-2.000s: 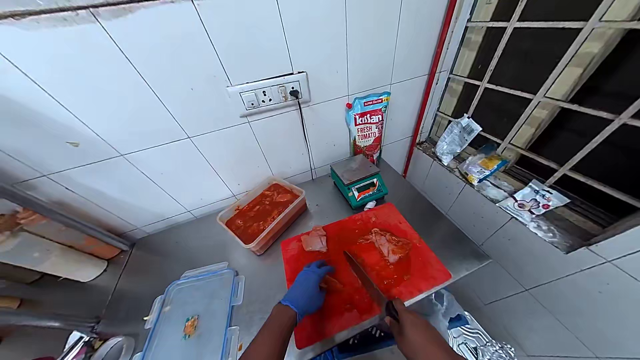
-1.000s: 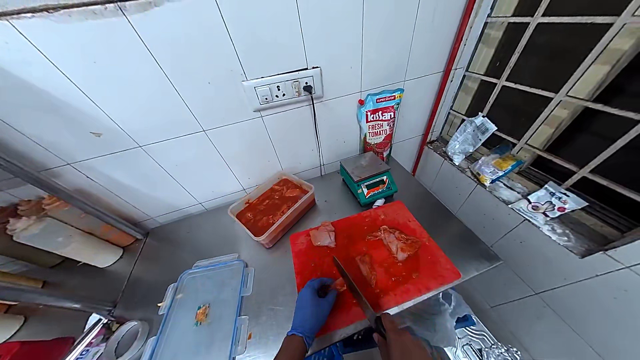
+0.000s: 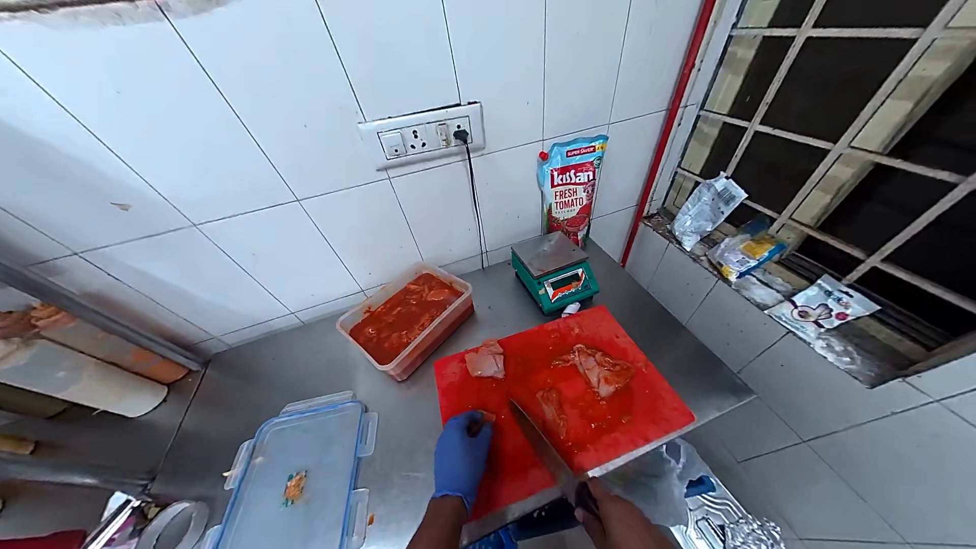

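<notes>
My left hand (image 3: pixel 463 454), in a blue glove, rests on the left side of a red cutting board (image 3: pixel 518 473), its fingers around a small piece of raw meat (image 3: pixel 486 418). Bare and low in the view, my right hand (image 3: pixel 618 518) grips the dark handle of a kitchen knife (image 3: pixel 545 450). The blade lies low over the board, its tip pointing away toward the upper left. A strip of meat (image 3: pixel 551 408) is just right of the blade. Larger pieces of raw meat (image 3: pixel 602 370) sit at the board's right, and a flat piece (image 3: pixel 486 360) near its upper left corner.
Behind the board stand a plastic tub of meat in red marinade (image 3: pixel 404 316), a green kitchen scale (image 3: pixel 555 271) and a Kissan ketchup pouch (image 3: pixel 572 191). A clear clip-on lid (image 3: pixel 305 473) lies left on the steel counter (image 3: pixel 267 381). Squeeze bottles (image 3: pixel 84 374) are at far left, packets (image 3: pixel 823 305) on the sill.
Between two seconds ago and one second ago, the knife moved left, from beside the large meat to the left of the meat strip, which now shows. Since then the hands have barely moved.
</notes>
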